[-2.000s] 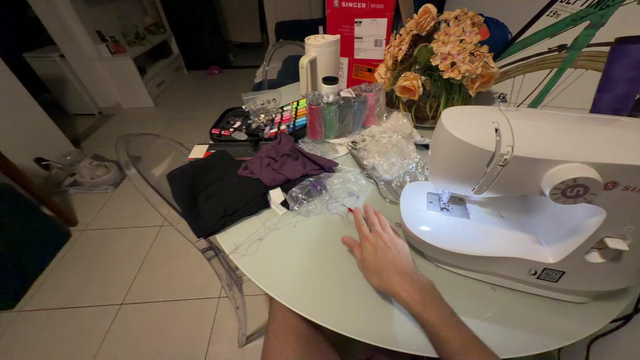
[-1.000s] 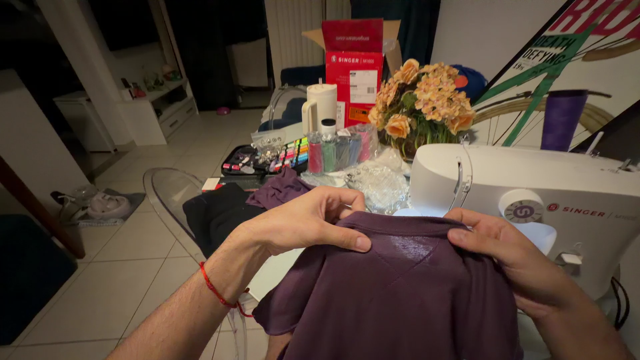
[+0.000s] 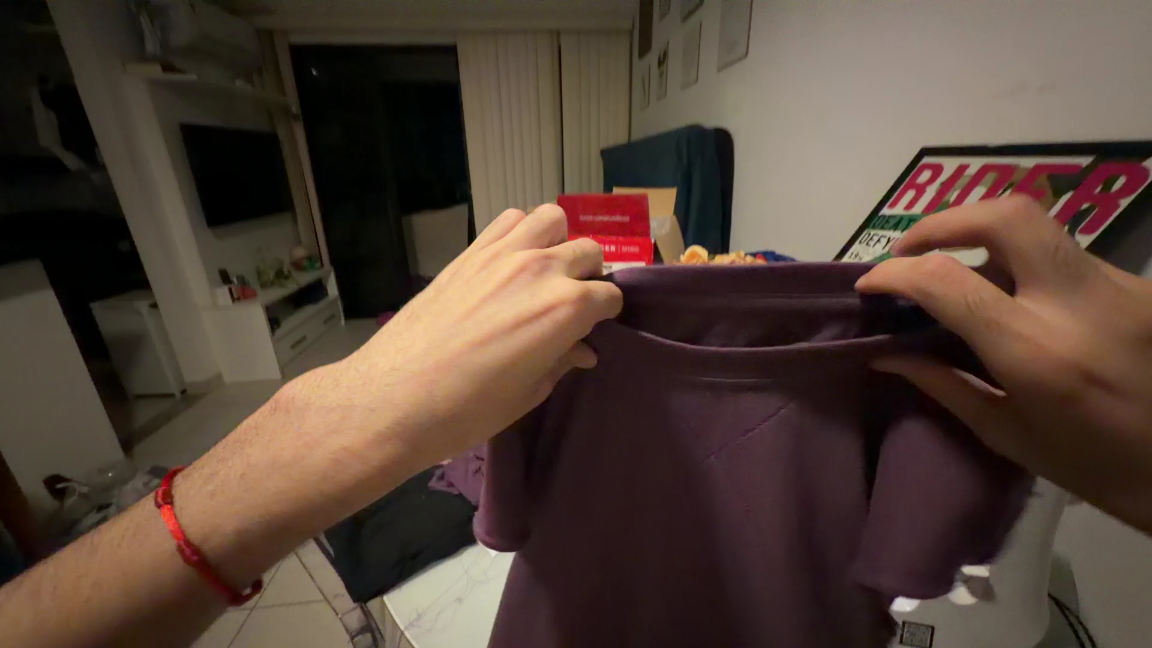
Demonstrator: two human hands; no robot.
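Note:
A dark purple short-sleeved garment (image 3: 720, 504) hangs upright in front of me, its neckband stretched between my hands. My left hand (image 3: 504, 315) grips the left end of the neckband; a red cord bracelet is on that wrist. At the other end, the fingers and thumb of my right hand (image 3: 1017, 315) pinch the band. A V-shaped seam shows below the neck opening. Behind the right sleeve, only the lower part of the white sewing machine (image 3: 1026, 558) shows; the garment hides the rest.
Black cloth (image 3: 405, 531) lies at the left edge of the light table (image 3: 450, 598), with more purple cloth (image 3: 461, 475) beside it. Beyond the garment stand an open red box (image 3: 605, 216) and orange flowers (image 3: 711, 256), mostly hidden. A framed poster (image 3: 981, 180) leans at the wall.
Two seconds ago my left hand rested over the table with no garment in it. Since then both hands have taken hold of the purple garment and raised it. The view has tilted up.

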